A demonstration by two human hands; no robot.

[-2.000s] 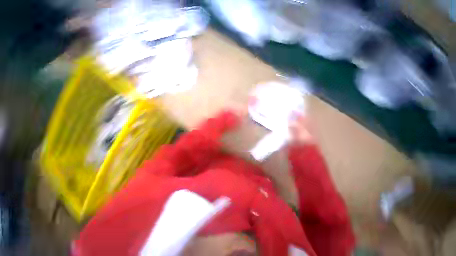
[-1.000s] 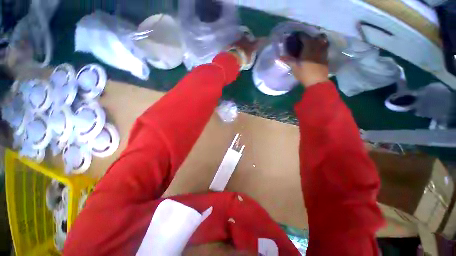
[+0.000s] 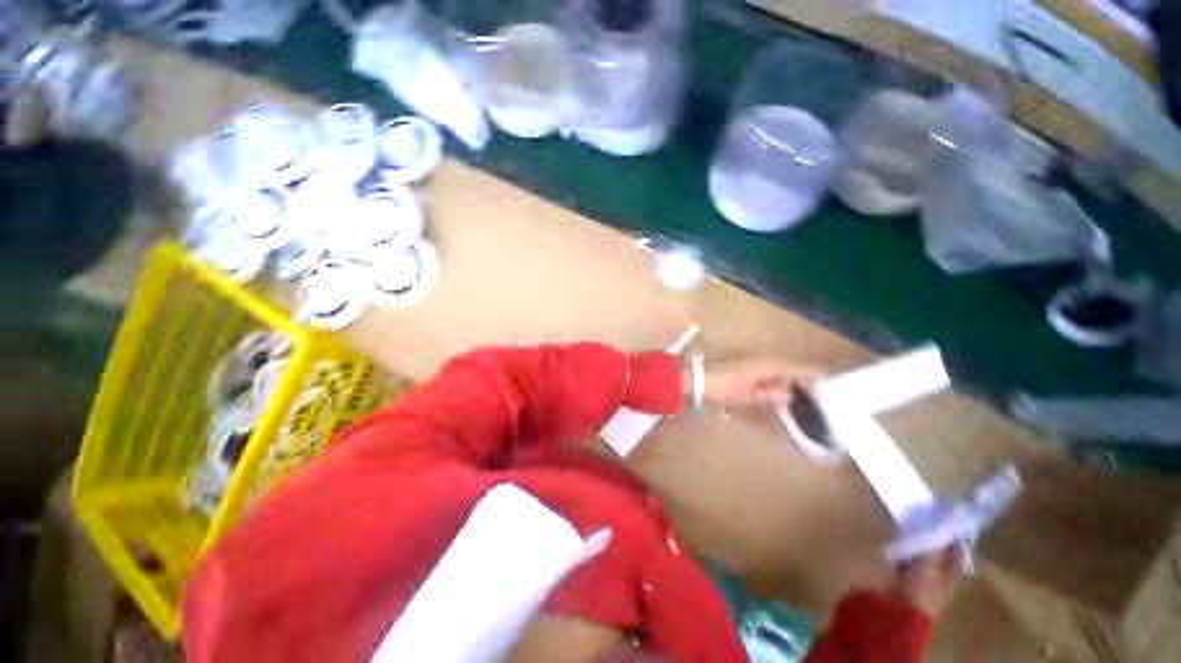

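My left hand (image 3: 751, 387) holds the dark-centred white ring (image 3: 811, 424) over the cardboard-covered bench. A flat white bar (image 3: 887, 380) stands out from beside the ring to the right. Another white bar (image 3: 891, 469) slants from the ring down toward my right hand. My right hand (image 3: 927, 578), at the lower right and blurred, is closed on a shiny whitish piece (image 3: 956, 518); blur hides whether it is a bag or a stem. A loose white stem (image 3: 628, 429) lies partly behind my left forearm.
White rings (image 3: 324, 207) are heaped at the left, above a yellow crate (image 3: 194, 389) holding rings. Bagged units (image 3: 775, 168) lie on the green belt (image 3: 583, 181). A small shiny clump (image 3: 679, 268) is near the belt edge. A brown carton (image 3: 1101, 544) is at the right.
Both hands have come back from the bagged units on the belt to the bench at the right. They now hold the ring with bars and the shiny piece. The view has shifted and turned.
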